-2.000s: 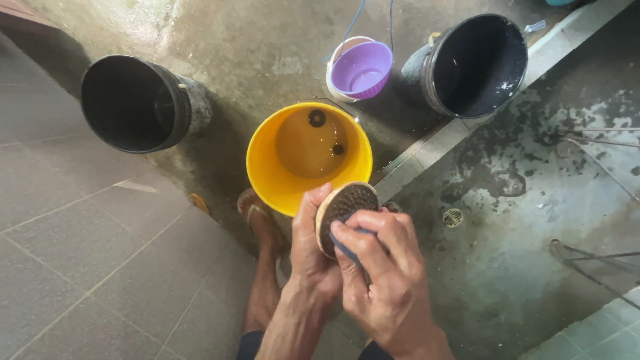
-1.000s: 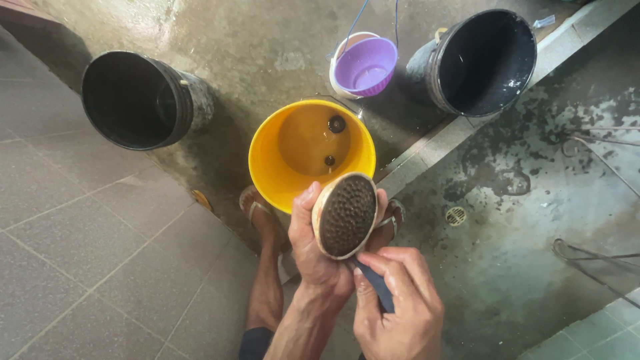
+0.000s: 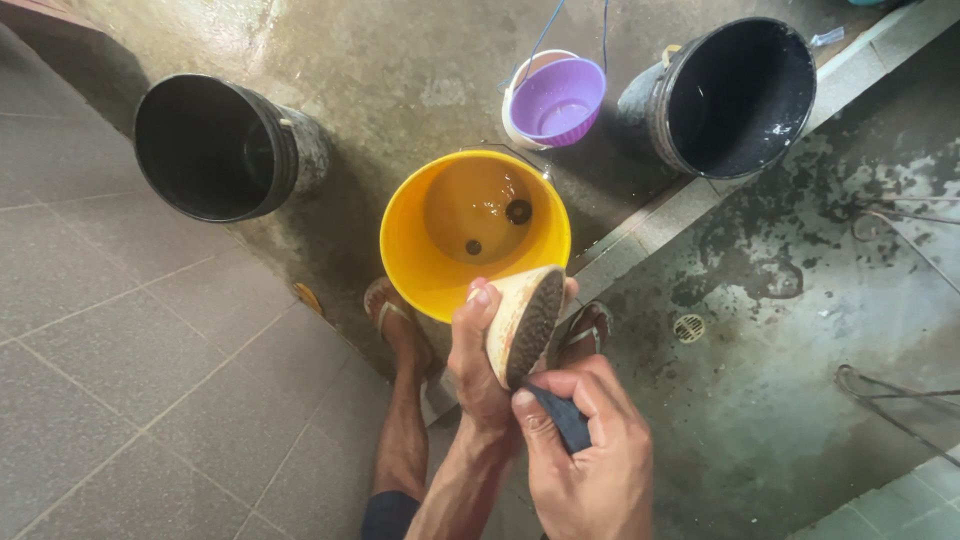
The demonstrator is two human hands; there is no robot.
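Note:
My left hand [image 3: 480, 360] grips a cream-coloured oval object [image 3: 517, 311] with a dark, bumpy face, now tilted to the right; what it is, I cannot tell. In my right hand [image 3: 589, 442] a dark blue-grey flexible piece [image 3: 562, 416] is pinched between thumb and fingers, its tip at the lower end of the oval object. Just beyond my hands stands a yellow bucket [image 3: 397, 225] with shallow, cloudy liquid and two dark round things, a larger one [image 3: 518, 211] and a smaller one [image 3: 473, 247], in it.
A black bucket [image 3: 217, 150] leans at the left, another black bucket [image 3: 739, 97] at the upper right. Between them sits a purple basin [image 3: 559, 101] in a pale pail. A tiled ledge [image 3: 660, 217] runs diagonally beside a wet floor with a drain cover [image 3: 688, 328] and metal rods [image 3: 885, 394].
The oval object has turned from facing up to standing on edge toward the right. My right hand, over its dark face two seconds ago, is now at its lower end.

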